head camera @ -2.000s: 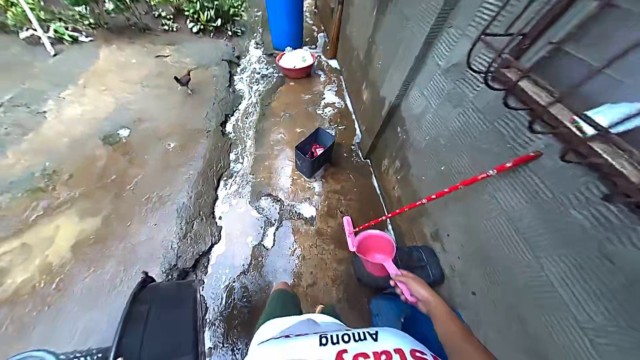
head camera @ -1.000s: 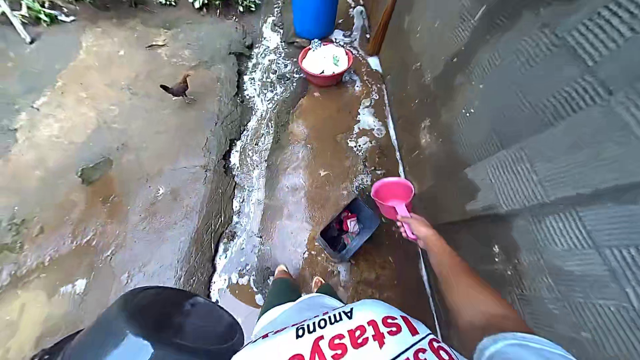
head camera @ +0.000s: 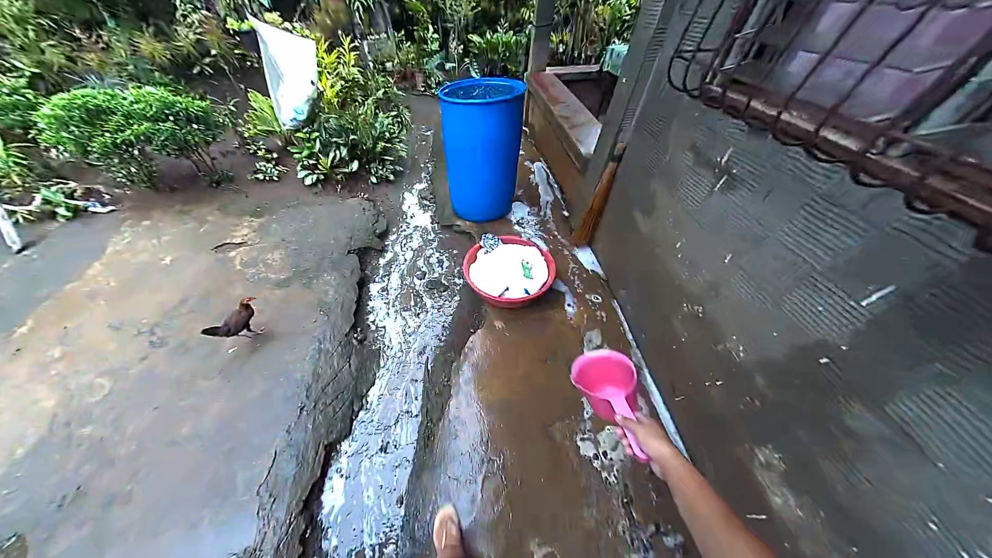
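In the head view my right hand [head camera: 648, 443] grips the handle of a pink plastic dipper [head camera: 606, 383], held over the wet path at the lower right. The dipper's open top faces up toward me, and I see no water in it. My left hand is out of view. Ahead of the dipper, a red basin [head camera: 511, 301] with white suds and a small green and a patterned item in it stands on the path. Behind the basin rises a tall blue plastic drum [head camera: 482, 155], its top open, with what looks like water near the rim.
A foamy gutter [head camera: 403, 341] runs along the left of the path. On the concrete beyond it stands a brown hen [head camera: 235, 319]. A broom [head camera: 601, 198] leans on the right wall [head camera: 775, 310], below a metal window grille [head camera: 821, 128]. My sandalled foot [head camera: 447, 530] shows below.
I have moved forward along the path, and the view has tilted up. The dark bin and the black tub have left the view. The pink dipper stays in my right hand.
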